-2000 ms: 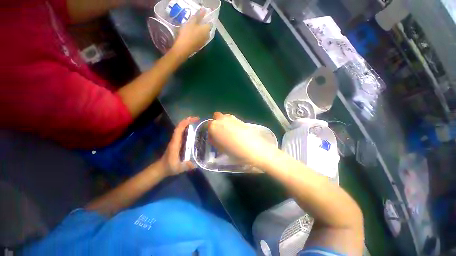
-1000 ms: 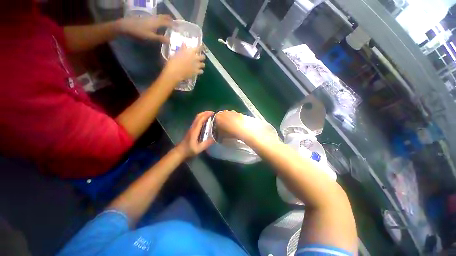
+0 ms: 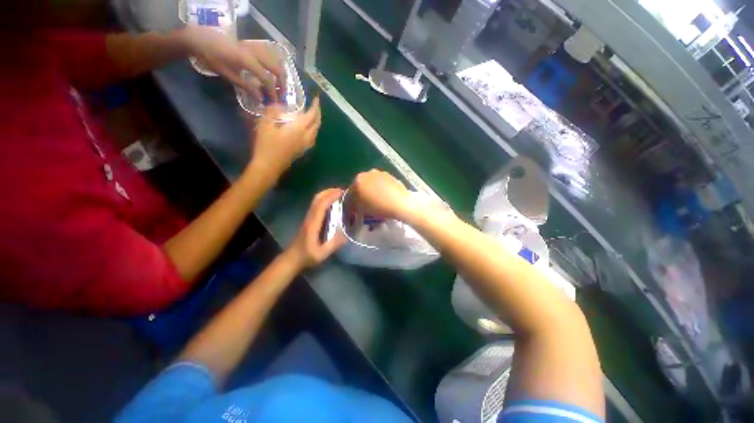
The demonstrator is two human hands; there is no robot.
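A white rounded-oblong housing (image 3: 397, 254) lies on the green belt in front of me, its open side up. A bit of blue shows inside it. My left hand (image 3: 321, 227) grips a flat white piece (image 3: 333, 220), seen edge-on, against the housing's left end; whether the two are joined, I cannot tell. My right hand (image 3: 379, 195) reaches over the rim into that end of the opening. Its fingertips are hidden inside, so what they touch cannot be seen. My right forearm covers part of the housing.
Several white housings stand right of mine: an open one (image 3: 514, 194), one with a blue part (image 3: 527, 254), one with slots (image 3: 473, 388). A person in red (image 3: 107, 206) works on another housing (image 3: 285, 81) at upper left. A small bracket (image 3: 397, 85) and bagged parts (image 3: 562, 153) lie beyond.
The camera view has shifted. My housing is tilted differently from two seconds ago, and my right hand stays at its left end. The neighbour's hands and housing have moved left in view.
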